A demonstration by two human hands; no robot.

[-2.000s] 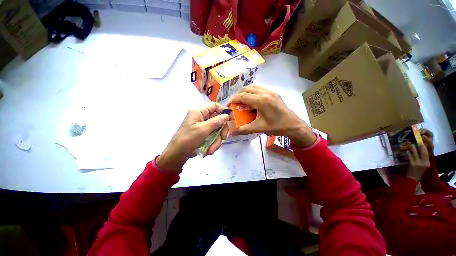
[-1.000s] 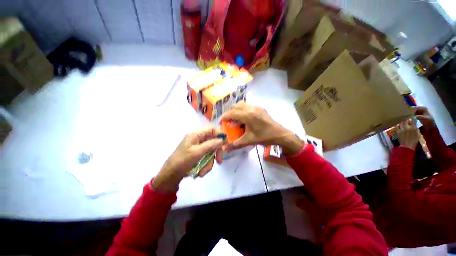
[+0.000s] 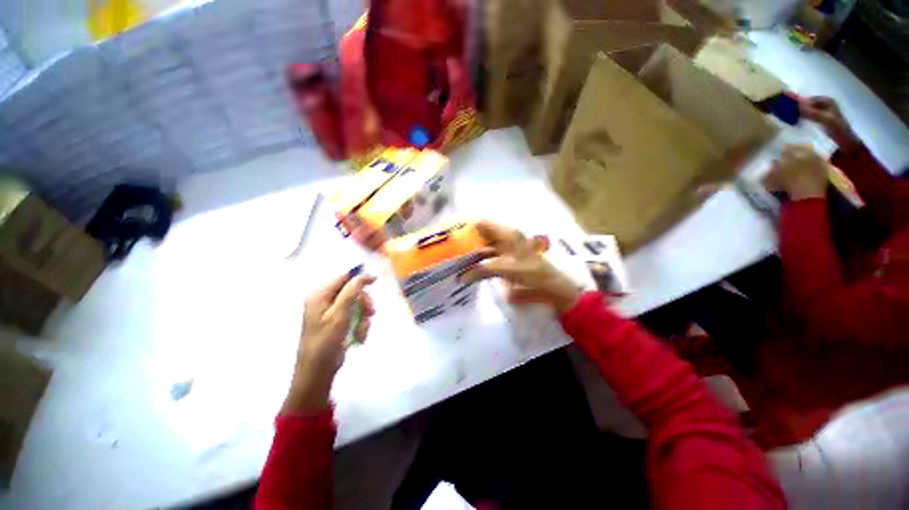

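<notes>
An orange, black and white retail box [image 3: 435, 277] stands on the white bench in front of me. My right hand [image 3: 523, 267] is on its right side with the fingers at the top edge. My left hand [image 3: 334, 324] is left of the box, apart from it, holding a slim greenish cutter or strip [image 3: 354, 321] with a dark tip. Two more boxes [image 3: 397, 194] stand together just behind. Another box, partly white [image 3: 598, 261], lies right of my right hand. The view is blurred.
Open brown cartons [image 3: 638, 149] stand at the back right. A red bag [image 3: 409, 75] is at the back. A black lump [image 3: 135, 214] and brown cartons [image 3: 45, 239] are at the left. Another person's hands [image 3: 802, 171] are at the far right.
My left hand has come away from the box and moved left with the slim tool. My right hand has shifted, and the box now shows its orange and printed sides. The view has turned.
</notes>
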